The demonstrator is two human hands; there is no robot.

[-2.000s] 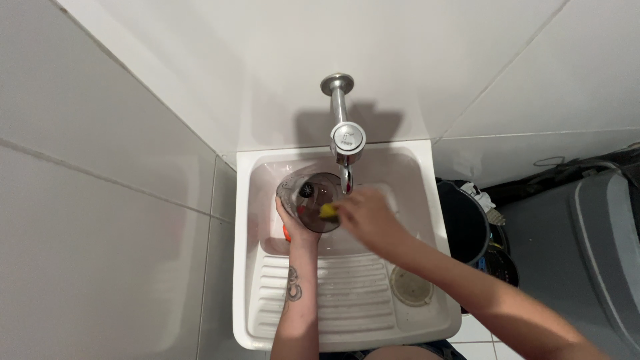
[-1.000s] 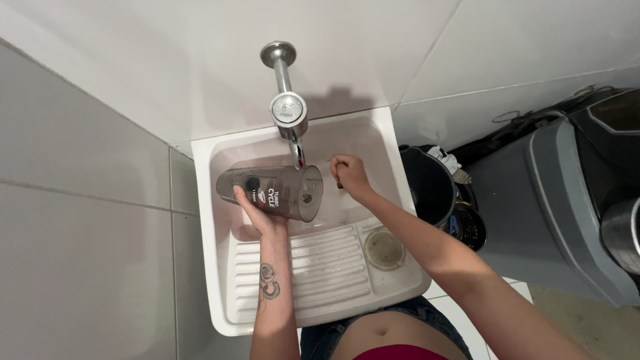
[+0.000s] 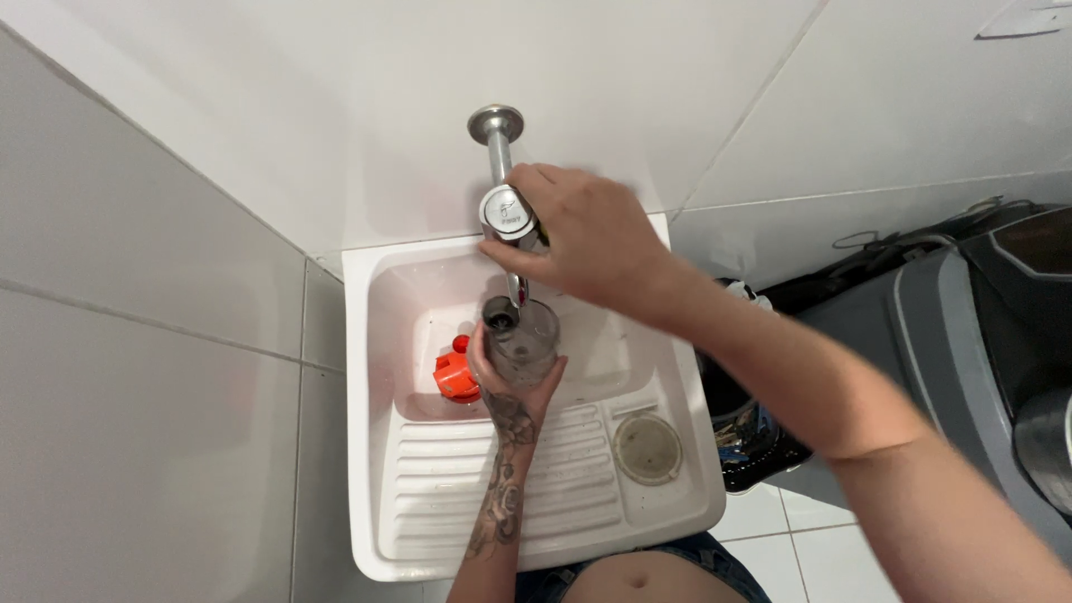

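Note:
My left hand point(image 3: 511, 377) holds a clear smoky plastic container point(image 3: 528, 347) in the sink basin, just below the tap's spout. The container's bottom faces away from view or is hidden; a dark round part point(image 3: 501, 316) shows at its upper left. My right hand point(image 3: 586, 234) grips the round knob of the chrome tap point(image 3: 507, 211), thumb on the near side and fingers on the far side. Something dark and yellowish shows partly under the right palm; I cannot tell what it is. An orange-red plastic part point(image 3: 456, 374) lies in the basin, left of my left hand.
The white laundry sink point(image 3: 358, 419) has a ribbed washboard point(image 3: 502, 477) at its near side and a round, dull disc point(image 3: 647, 448) in its right corner. A black basket point(image 3: 754, 469) with small things stands right of the sink, beside a grey appliance point(image 3: 871, 335). Tiled walls enclose the left and back.
My right hand has moved from over the basin up to the tap knob. The container was lying sideways and now stands more upright under the spout. The orange-red part is now more exposed.

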